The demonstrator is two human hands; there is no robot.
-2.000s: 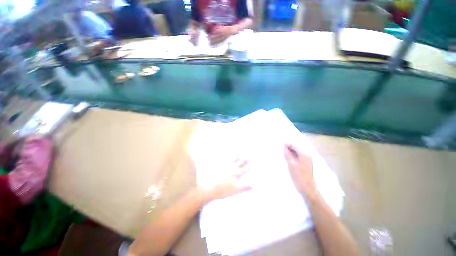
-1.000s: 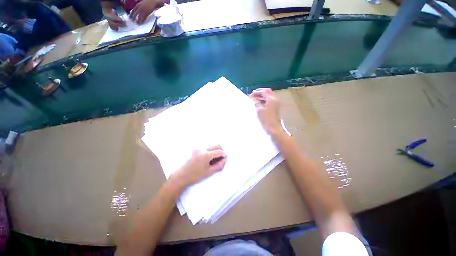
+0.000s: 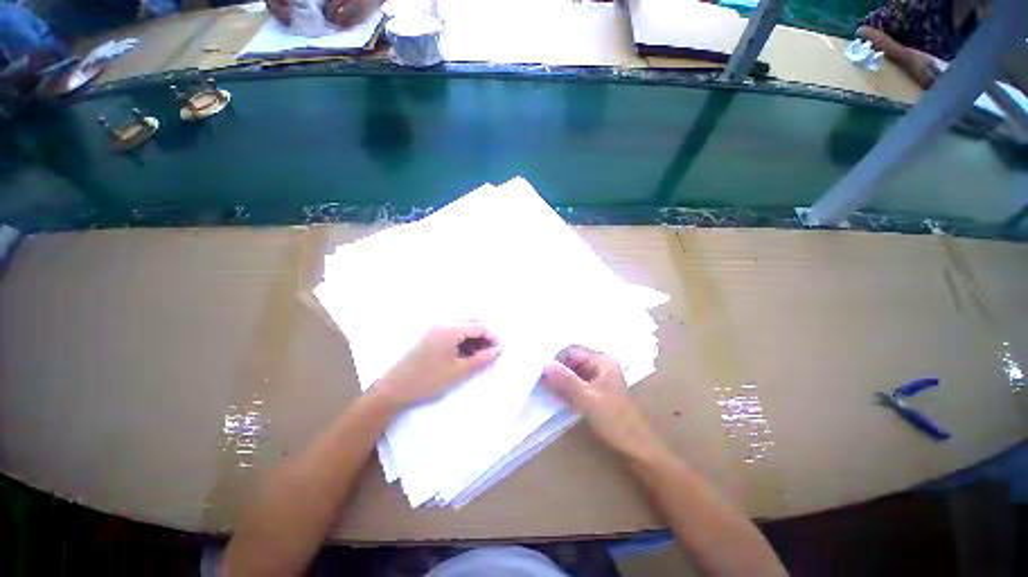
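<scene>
A loose, fanned stack of bright white paper sheets (image 3: 451,276) lies on the cardboard-covered table in front of me. My left hand (image 3: 449,358) rests on the middle of the stack with its fingers curled; whether it pinches paper is not clear. My right hand (image 3: 588,385) is at the stack's right side, thumb and fingers closed on the edge of a top sheet, which looks slightly raised there. The glare hides the sheet's folds.
Blue-handled nippers (image 3: 915,408) lie open on the table (image 3: 834,316) at right. Beyond is a green conveyor belt (image 3: 507,135) with two footed round items (image 3: 205,104) at left. Across it are a person's hands (image 3: 321,11), white wrapped pieces (image 3: 415,40), another person at right and a slanted metal post (image 3: 891,130).
My right hand has come back from the stack's far right edge toward me and now holds a sheet's edge. My left hand stays about the same on the stack. The camera view has tilted.
</scene>
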